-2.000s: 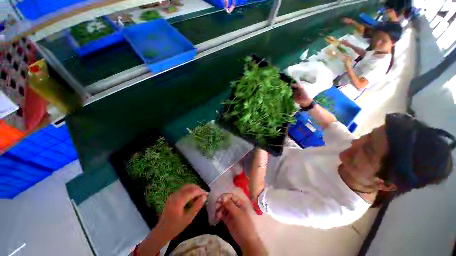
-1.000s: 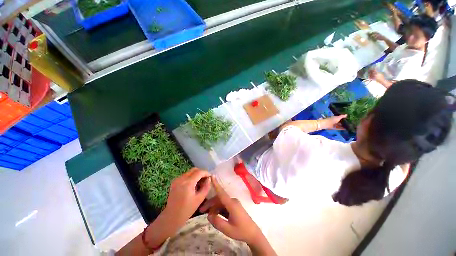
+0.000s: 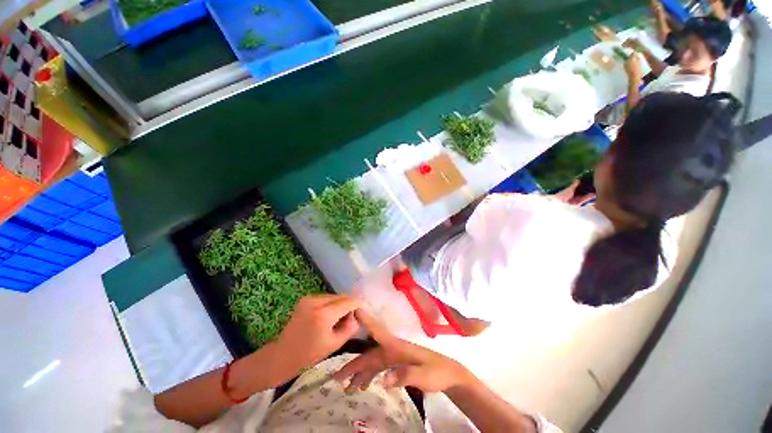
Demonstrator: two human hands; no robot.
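My left hand (image 3: 315, 328), with a red band at the wrist, and my right hand (image 3: 405, 362) meet at the fingertips in front of my body. The thumb and finger of my left hand are pinched together; my right index finger points up to them. Anything between the fingertips is too small to make out. A black tray (image 3: 222, 298) full of green leafy sprigs (image 3: 269, 279) lies just beyond my left hand. A loose heap of sprigs (image 3: 349, 213) lies on the white board (image 3: 396, 235) to its right.
A brown pad (image 3: 440, 179) with a red cap (image 3: 425, 169), another sprig heap (image 3: 470, 137) and a white bag (image 3: 550, 106) line the bench. A seated person (image 3: 550, 245) is close at right, by a red stool (image 3: 427, 309). Blue bins (image 3: 279, 52) stand on the far shelf.
The neighbouring person has lowered the sprig-filled black tray from above the bench to beside the bench at right and turned away. My hands have come closer together, fingertips touching.
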